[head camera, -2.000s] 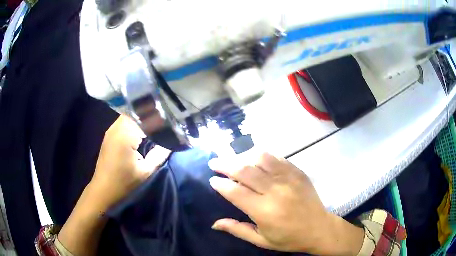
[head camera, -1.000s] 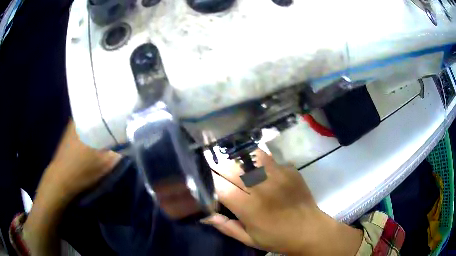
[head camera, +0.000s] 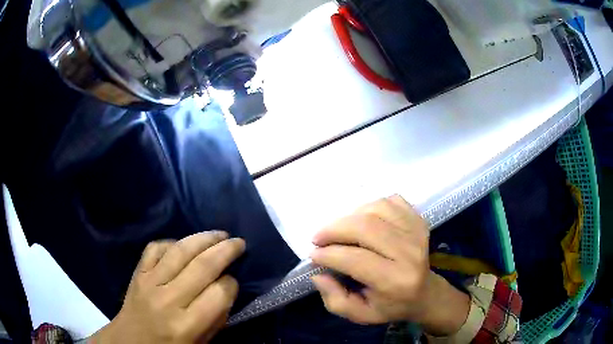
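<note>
The dark navy fabric panel (head camera: 222, 195) lies under the needle area and reaches over the table's front edge. A small dark square-ended part (head camera: 248, 107) is just right of the bright lamp spot. My left hand (head camera: 185, 289) is over the front part of the fabric, fingers bent; its thumb is hidden, and whether it pinches cloth cannot be told. My right hand (head camera: 376, 262) is at the table's front edge, right of the fabric, fingers half curled and thumb apart, with nothing seen in it.
The sewing machine head (head camera: 161, 33) fills the upper left. A red loop handle (head camera: 356, 57) lies under a black flat object (head camera: 417, 57). A printed ruler (head camera: 464, 198) runs along the front edge. A green basket (head camera: 590, 201) with dark pieces and yellow fabric (head camera: 572, 248) stands right.
Both hands have moved back from the needle area towards the table's front edge. The view has shifted, so the machine head sits further up and left and more fabric shows.
</note>
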